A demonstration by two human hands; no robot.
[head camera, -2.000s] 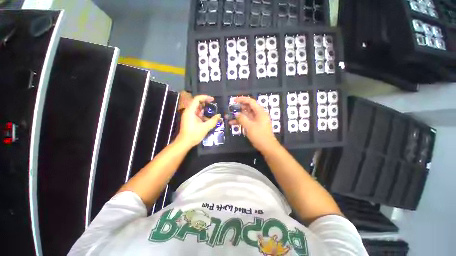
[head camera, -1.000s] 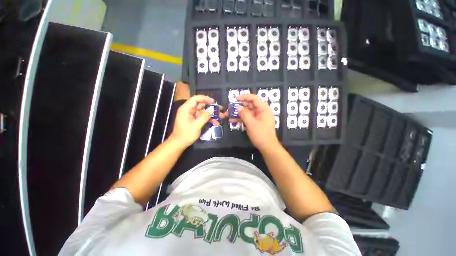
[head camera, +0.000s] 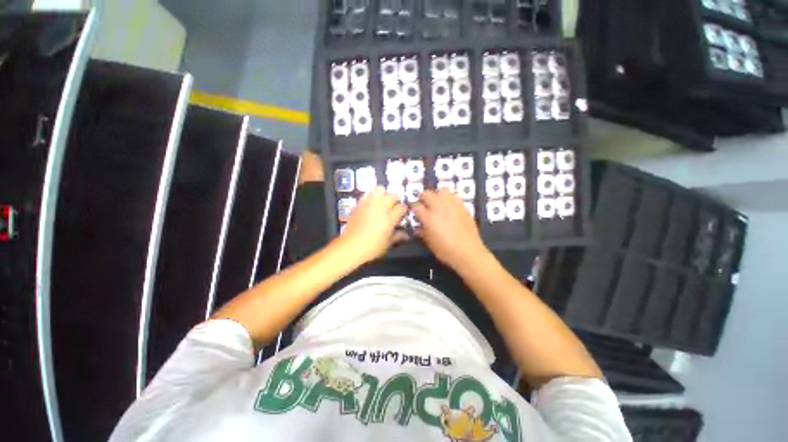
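A black parts tray point(head camera: 449, 143) lies in front of me, with two rows of five pockets. Most pockets hold small square white parts point(head camera: 505, 186) with round dark centres, in pairs. The near left pocket holds square parts point(head camera: 344, 179) with glossy bluish or pale faces. My left hand point(head camera: 377, 223) and my right hand point(head camera: 445, 226) are bare and close together over the second pocket of the near row. Their fingers are bent down at the parts there; the fingertips are partly hidden, and I cannot tell whether either holds a part.
A second tray point(head camera: 441, 15) with dark parts lies just beyond. Black panels point(head camera: 112, 216) with white edges overlap at the left. Stacked black trays point(head camera: 652, 250) stand at the right, and another stack with white parts point(head camera: 730, 52) is upper right.
Both hands have come down from holding small dark parts up near the two left pockets to the second pocket. More glossy parts now show in the near left pocket.
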